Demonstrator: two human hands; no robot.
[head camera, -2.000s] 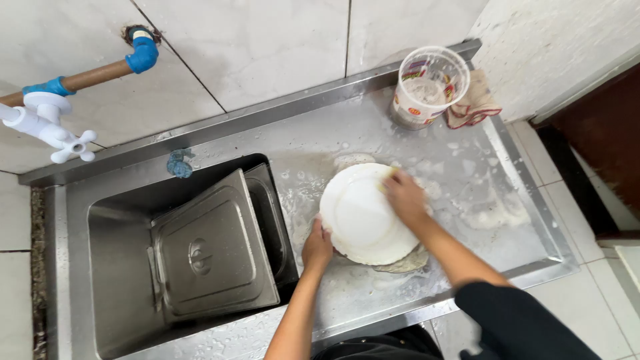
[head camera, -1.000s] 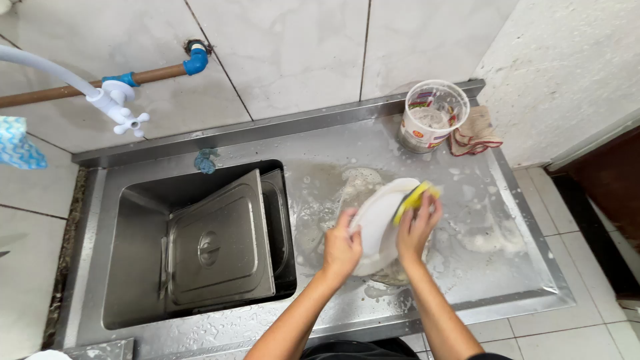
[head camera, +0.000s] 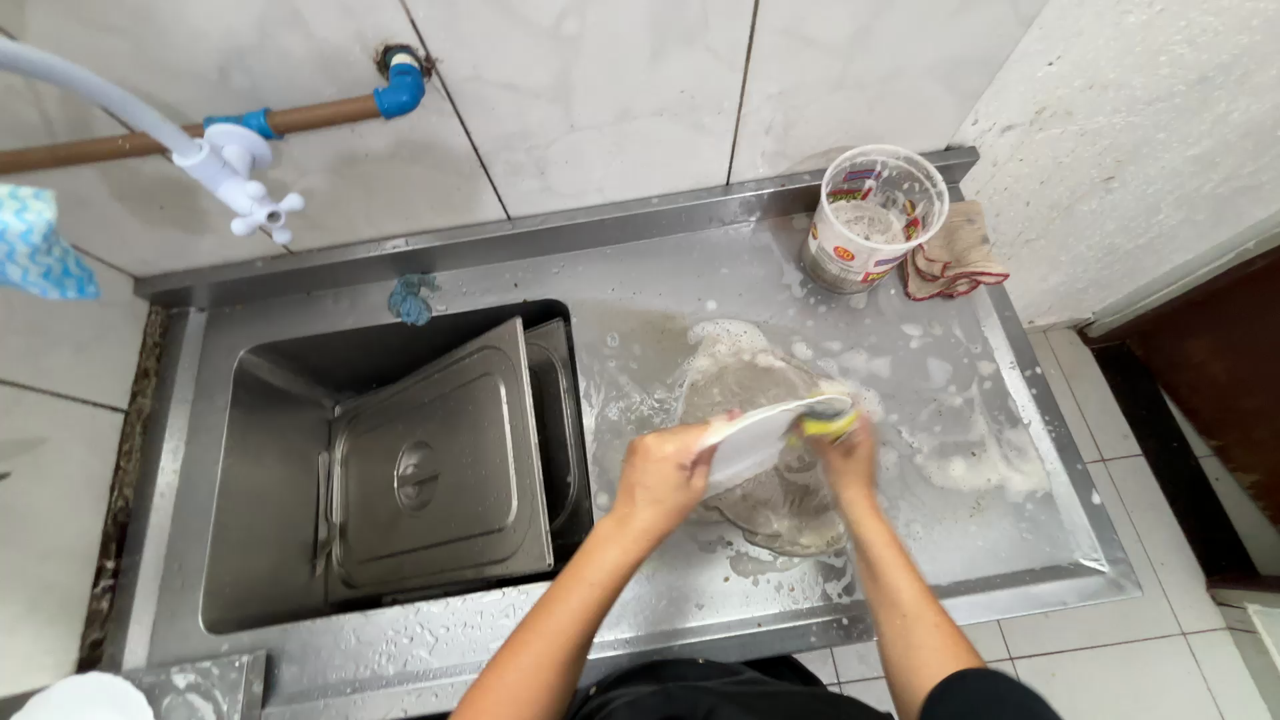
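Note:
My left hand (head camera: 665, 475) grips the near left edge of a white plate (head camera: 745, 450), which is tilted above the steel drainboard. With my right hand (head camera: 845, 455) I hold a yellow and dark sponge (head camera: 828, 420) against the plate's right rim; this hand is blurred. Under the plate a wet, greyish cloth (head camera: 790, 515) lies spread on the steel, with suds around it. Left of my hands, metal pan lids (head camera: 440, 480) lean inside the sink basin.
A clear plastic tub (head camera: 875, 225) of cloudy liquid stands at the back right beside a folded cloth (head camera: 955, 255). A blue scrap (head camera: 410, 298) lies behind the basin (head camera: 265, 490). The white faucet (head camera: 240, 185) juts from the wall. Another white dish (head camera: 85, 700) shows bottom left.
Two seconds ago the plate lay nearly flat over the cloth with my right hand on its face. It is now raised and tilted, with the sponge at its rim.

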